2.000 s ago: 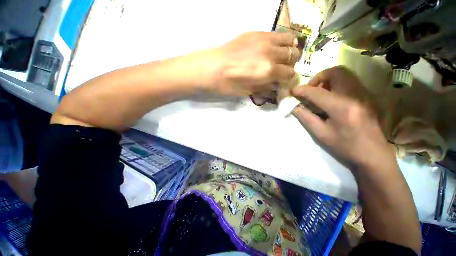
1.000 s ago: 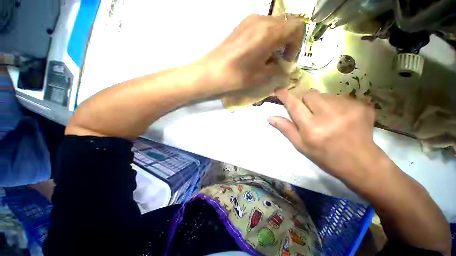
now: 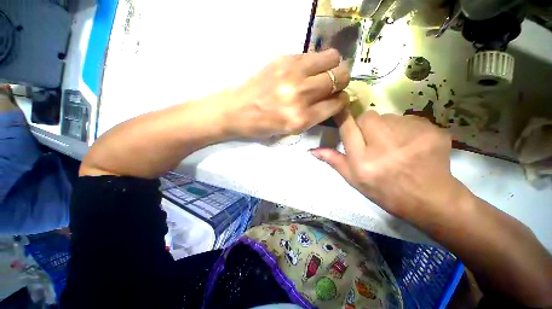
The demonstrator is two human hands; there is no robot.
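My left hand [image 3: 290, 93], with a ring, is curled over the front left corner of the metal machine bed [image 3: 393, 93]. Its fingers are closed on a small pale fabric piece [image 3: 356, 99], mostly hidden under the fingers; only a bit shows at the fingertips. My right hand [image 3: 399, 160] lies palm down at the bed's front edge. Its index fingertip touches the left fingertips, and its thumb is spread apart over the white table. The needle plate area [image 3: 367, 51] is uncovered, just beyond my left fingertips.
The machine head [image 3: 417, 12] and a ribbed white knob [image 3: 490, 66] are at the upper right. A crumpled beige fabric pile [image 3: 537, 148] lies at the right edge. The white table [image 3: 266, 172] has blue baskets [image 3: 423, 265] below. A person's blue clothing [image 3: 27, 175] shows at left.
Since a second ago, my left hand has moved down from the needle area and turned flatter, and the fabric beneath it is now mostly covered. The right hand was pinching two seconds ago; its thumb is now apart.
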